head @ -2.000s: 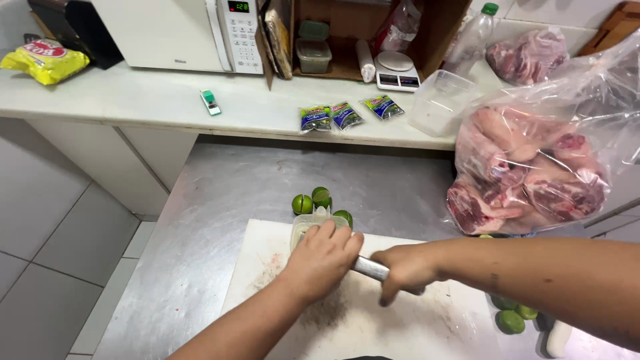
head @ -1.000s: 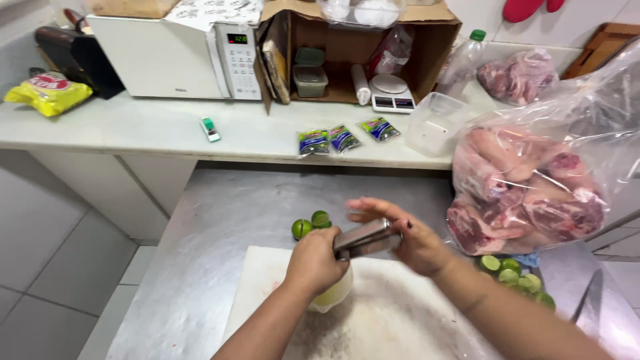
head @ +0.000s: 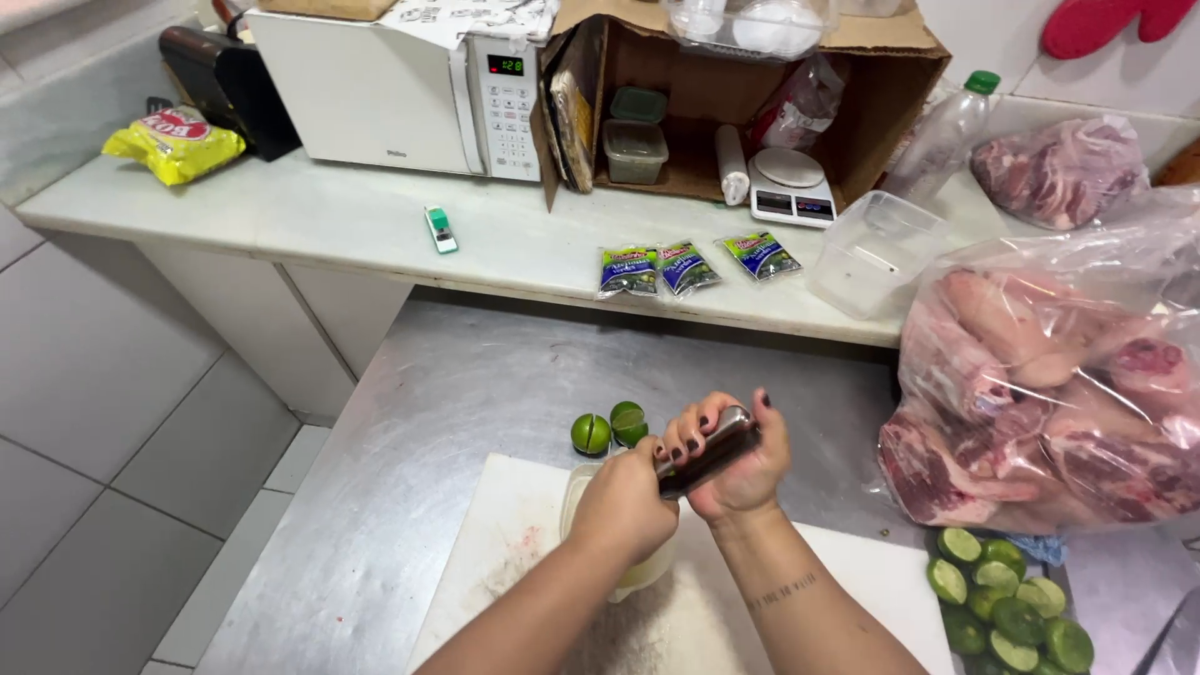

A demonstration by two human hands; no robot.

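A metal hand squeezer (head: 717,452), probably a citrus press, is gripped by both hands. My left hand (head: 626,506) is closed around its lower end, over a translucent plastic tub (head: 647,574) on the white cutting board (head: 487,525). Wrapped around the handles is my right hand (head: 736,455), its fingers curled and the thumb up. The squeezer's head and whatever is inside it are hidden by my left hand. Two cut green limes (head: 591,434) lie just beyond the board. Several squeezed or cut lime halves (head: 1017,619) are piled at the board's right edge.
A clear bag of raw meat (head: 1050,403) stands at the right, beside a knife (head: 1167,633). On the marble counter (head: 328,211) are seasoning packets (head: 630,270), an empty plastic container (head: 877,253), a kitchen scale (head: 792,187), a green stapler-like item (head: 439,230) and a microwave (head: 375,94).
My right hand was loosely open beside the squeezer a second ago; now its fingers are wrapped around the handles. My left hand stays at the squeezer over the tub.
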